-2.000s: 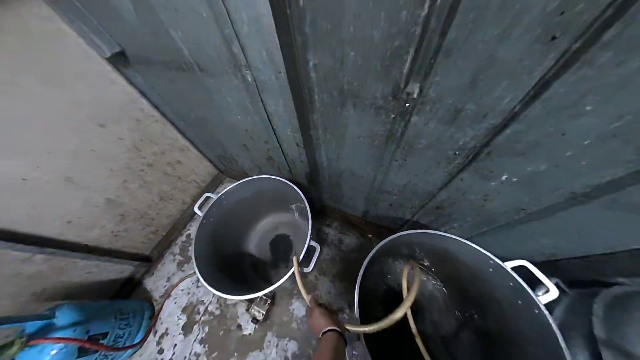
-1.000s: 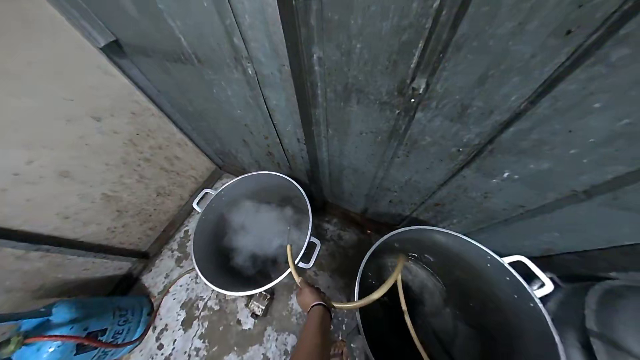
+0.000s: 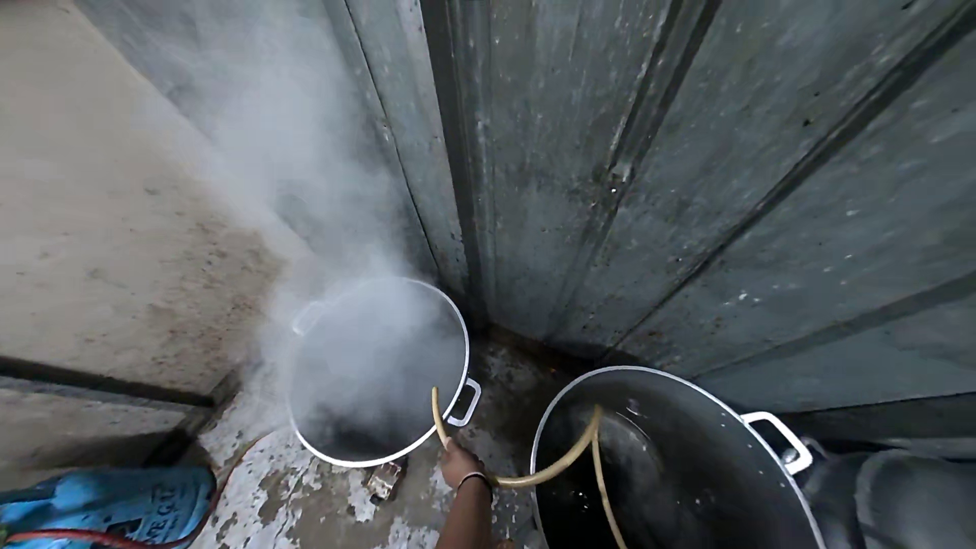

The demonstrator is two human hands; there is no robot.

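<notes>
My left hand [image 3: 460, 465], with a thin band at its wrist, grips a yellowish flexible hose [image 3: 545, 474] near one end. The hose's free end points up over the near right rim of the smaller metal pot [image 3: 467, 347], beside its handle. White vapor covers much of this pot's inside and hides its contents. From my hand the hose runs right, arches inside the larger metal pot [image 3: 663, 375] and drops down toward its dark interior, where liquid appears to lie. My right hand is not in view.
A blue gas cylinder [image 3: 137, 499] with a red hose [image 3: 84, 536] lies at the lower left. A small blocky object [image 3: 385, 479] sits on the patchy floor [image 3: 293, 488] by the smaller pot. Grey metal panels [image 3: 564, 152] and a stained beige wall [image 3: 130, 252] meet behind.
Vapor, not seen in the first frame, appeared inside the smaller pot and now rises thickly above it. The hose's free end has shifted from inside that pot toward its near right rim.
</notes>
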